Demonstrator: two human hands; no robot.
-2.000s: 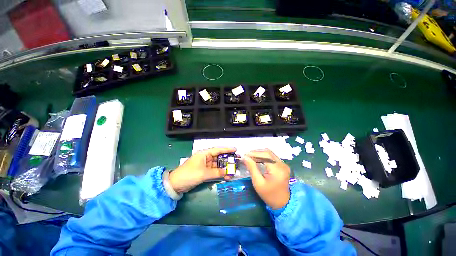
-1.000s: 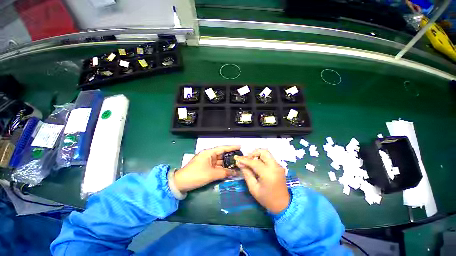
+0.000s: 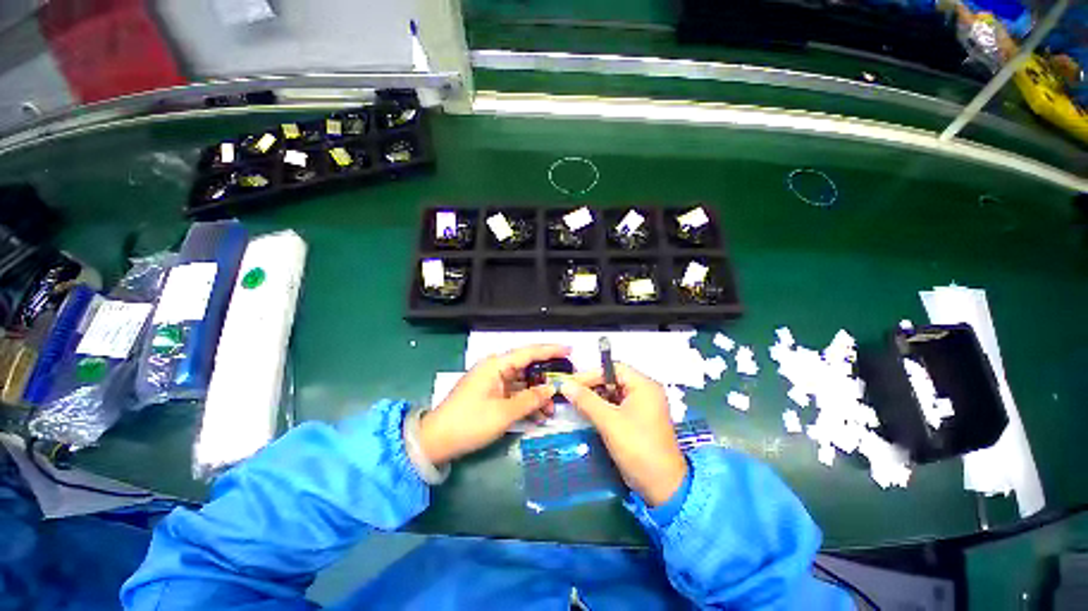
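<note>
My left hand holds a small black electronic unit between thumb and fingers. My right hand touches the unit with its thumb and also holds dark tweezers, which point up and away from the unit. The fingers hide much of the unit. The blue carrier sheet lies on the green mat below my hands, partly under the right one. The black foam tray stands behind my hands; units with white patches sit in its pockets, except the second pocket of the near row.
White paper strips lie between tray and hands. White liner pieces are heaped right, beside a black bin. Bagged parts and a long white pack lie left. Another filled tray stands back left. A metal rail runs behind.
The tweezers have swung upright, away from the unit. The right thumb now rests against the unit, which has tilted in the left hand. The drawn circles have shifted right.
</note>
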